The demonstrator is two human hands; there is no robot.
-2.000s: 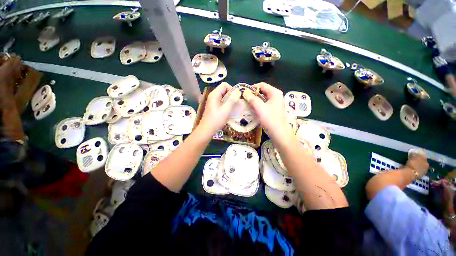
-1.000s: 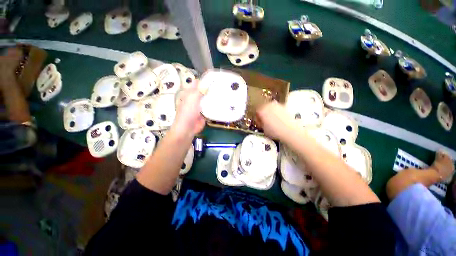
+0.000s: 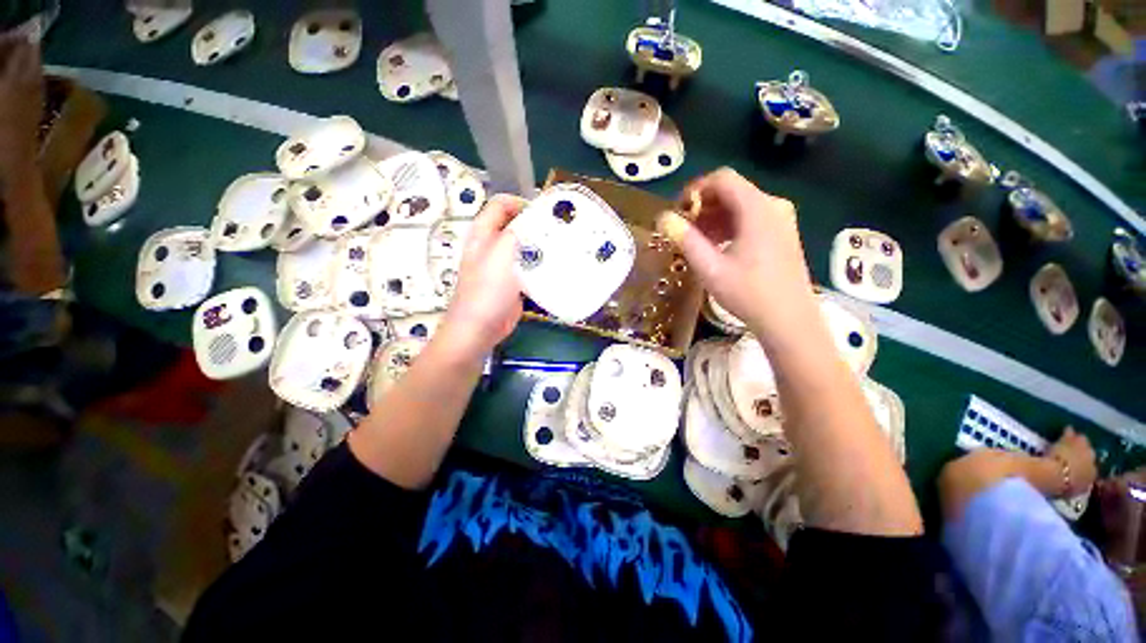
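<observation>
My left hand [image 3: 484,279] holds a cream housing cover [image 3: 573,254] by its left edge, tilted above the parts box. The cover shows several dark round holes. My right hand [image 3: 742,239] is raised over the right side of the brown cardboard parts box [image 3: 685,329], with thumb and index finger close together and yellowish covers on the tips. A small fitting may be between them, but it is too small to tell. Shiny coppery fittings [image 3: 662,286] lie in the box.
Heaps of covers [image 3: 402,266] lie left, in front [image 3: 632,396] and right. A grey post [image 3: 484,94] stands behind the box. Part-built units [image 3: 796,108] stand along the far belt. A tool shaft [image 3: 538,367] lies near the front. Another person's arm [image 3: 1012,475] is at right, by a label sheet [image 3: 997,427].
The cover, first held in both hands, is now in my left hand alone and has turned. My right hand dipped into the parts box and has risen above it.
</observation>
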